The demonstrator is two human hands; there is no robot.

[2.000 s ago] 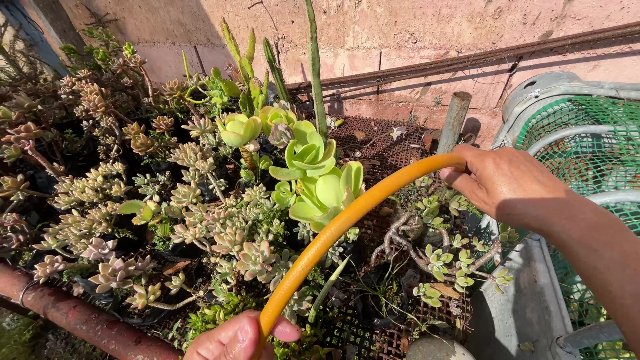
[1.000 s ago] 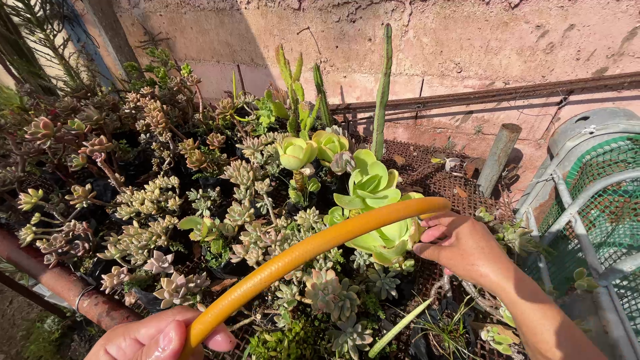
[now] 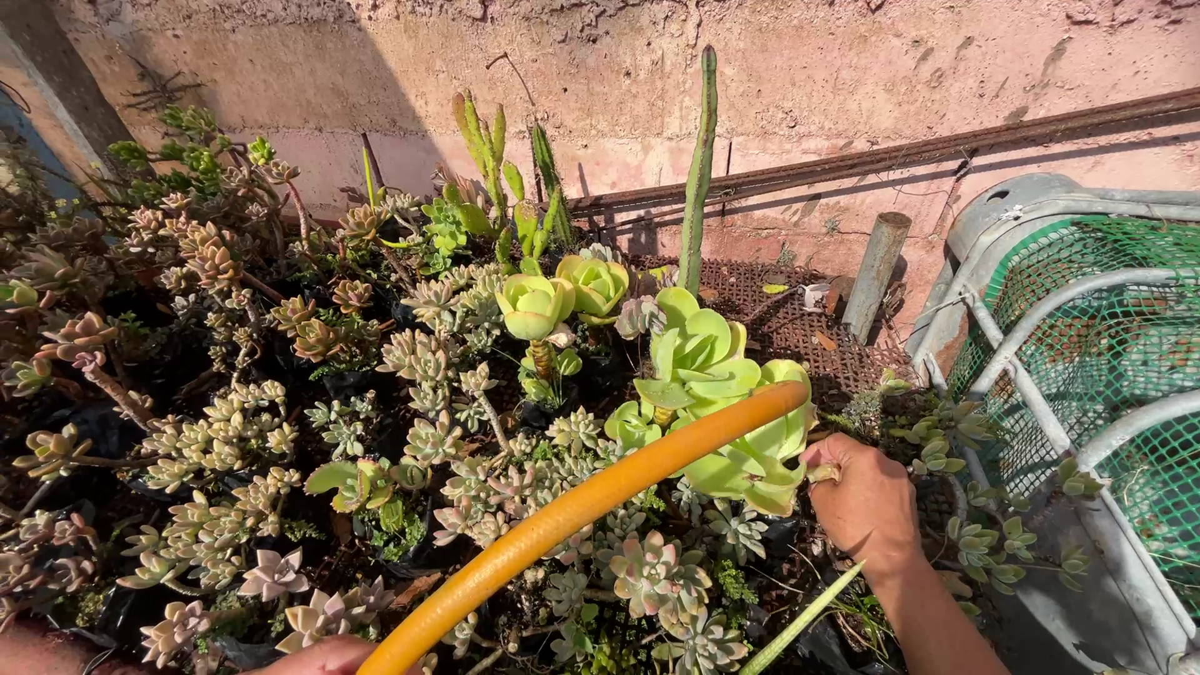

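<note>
An orange rubber hose (image 3: 581, 506) arches over the potted succulents, its free end beside a pale green rosette succulent (image 3: 750, 459). My left hand (image 3: 323, 656), mostly cut off by the bottom edge, is at the hose's lower part; its grip is largely out of view. Just right of the rosette, my right hand (image 3: 862, 502) is off the hose, with its fingers closed on a small, withered-looking leaf (image 3: 824, 472) at the plant's edge.
A pink concrete wall (image 3: 600, 94) with rusty rods (image 3: 891, 150) stands behind. On the right are a metal post (image 3: 877, 272) and a metal frame with green netting (image 3: 1106, 309). A tall cactus stem (image 3: 697, 178) rises centrally. Several small succulents (image 3: 225, 431) fill the left.
My right hand has let go of the hose and moved down to the edge of the green rosette, where it grips a small leaf. My left hand is now mostly out of view.
</note>
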